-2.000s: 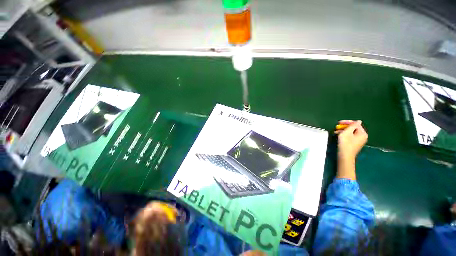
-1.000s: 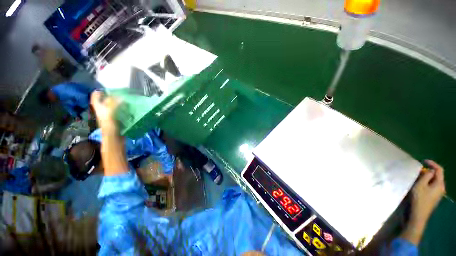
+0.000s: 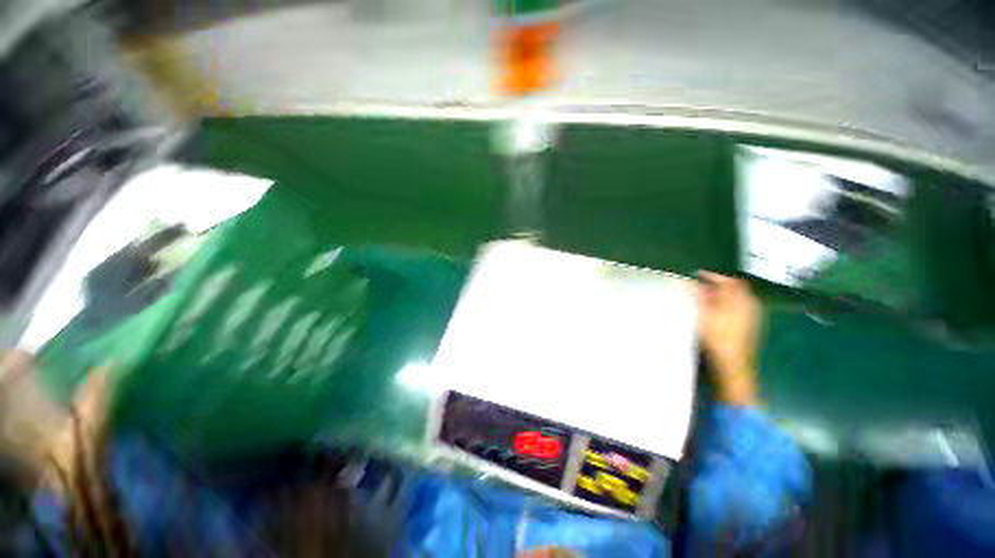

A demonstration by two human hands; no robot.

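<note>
The bench scale point(image 3: 496, 436) stands in the middle with its white platform point(image 3: 573, 338) bare and blurred red digits lit on its dark front strip. A stack of tablet PC boxes point(image 3: 256, 327) is at the left, its green sides with white lettering facing the scale. The white top box point(image 3: 202, 202) shows a dark picture. My left hand point(image 3: 60, 420) is at the near left corner of the stack, too blurred to tell if it grips a box. My right hand point(image 3: 729, 327) is at the scale's right edge, holding no box.
Another tablet PC box point(image 3: 824, 223) lies on the green conveyor point(image 3: 644, 196) behind and right of the scale. The tower light point(image 3: 528, 57) rises behind the scale on a thin pole. A blue sleeve point(image 3: 938, 507) shows at the lower right edge.
The box that lay on the scale two seconds ago is off it and at the left stack. My view has swung back right. The box on the conveyor at the right sits closer to the scale.
</note>
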